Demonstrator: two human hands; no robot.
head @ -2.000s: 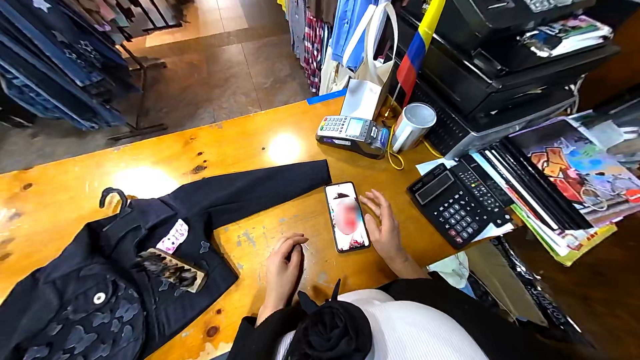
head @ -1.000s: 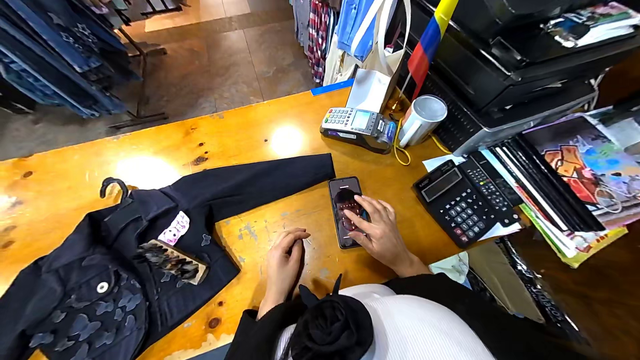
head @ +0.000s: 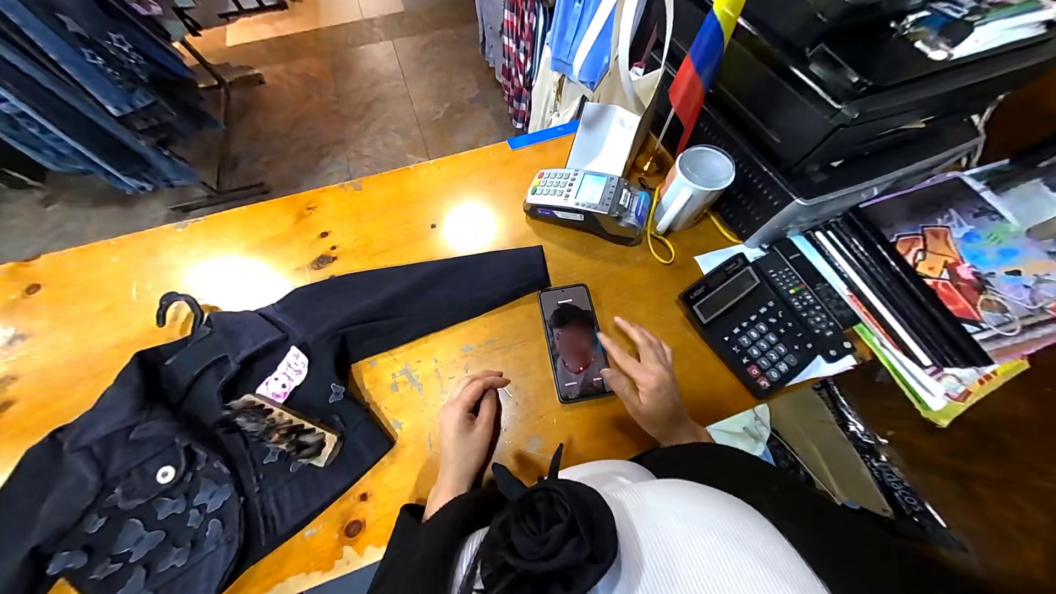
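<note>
A smartphone [head: 575, 342] with a lit screen lies flat on the wooden counter, near the cuff of a dark denim jacket. My right hand [head: 648, 375] is at the phone's right edge, fingers spread, thumb and index finger near the screen; whether they touch it I cannot tell. Resting on the counter left of the phone, my left hand [head: 468, 429] has loosely curled fingers and holds nothing visible. The jacket [head: 305, 330] is spread out at the left on a black hanger [head: 180, 309], with butterfly shapes on it. On it lie a wooden-backed brush [head: 285, 429] and a pink-and-white tag [head: 283, 374].
Beyond the phone stand a card payment terminal [head: 586, 202] and a metallic mug [head: 697, 186]. A black desk calculator [head: 763, 326] lies to the right, beside stacked folders and magazines [head: 957, 272]. Black printers [head: 841, 107] stand behind. Clothes racks are past the counter's far edge.
My right hand was right of the phone, reached over its screen, and has drawn back to its right edge. The screen's picture has changed. My left hand has stayed in place.
</note>
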